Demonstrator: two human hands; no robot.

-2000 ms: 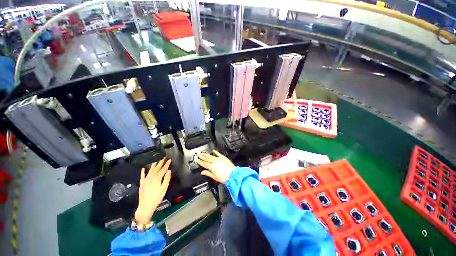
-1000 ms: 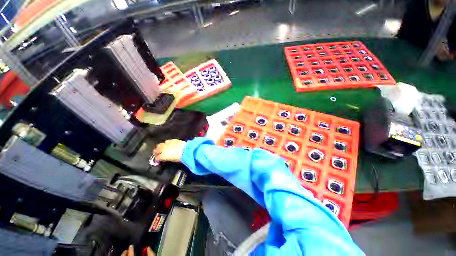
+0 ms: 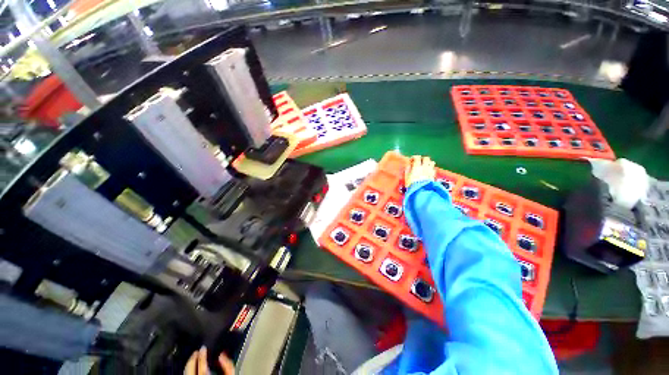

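Note:
My right hand [image 3: 419, 170] reaches over the far left part of a red-orange grid foam tray [image 3: 546, 242], fingers down at its upper edge. Whether it holds a lens module there is hidden. Many pockets hold modules with dark round centres, such as one lens module [image 3: 340, 235] in the near left corner. My left hand [image 3: 209, 364] is at the bottom edge beside the near fixture base, mostly cut off. Only fingertips show. Test fixtures with silver uprights [image 3: 172, 146] stand in a row against a black panel at the left.
A filled grid tray [image 3: 532, 151] lies at the far right. White-and-orange trays [image 3: 352, 137] are behind the fixtures' end. A black boxy device [image 3: 598, 227] with white tissue [image 3: 623, 182] and a clear blister tray [image 3: 655, 278] are at the right. A paper sheet [image 3: 331, 192] lies left of the near tray.
My right hand has moved right from the fixture, where it held a small piece, to the grid tray. My left hand stays low by the fixture base. The camera view has shifted.

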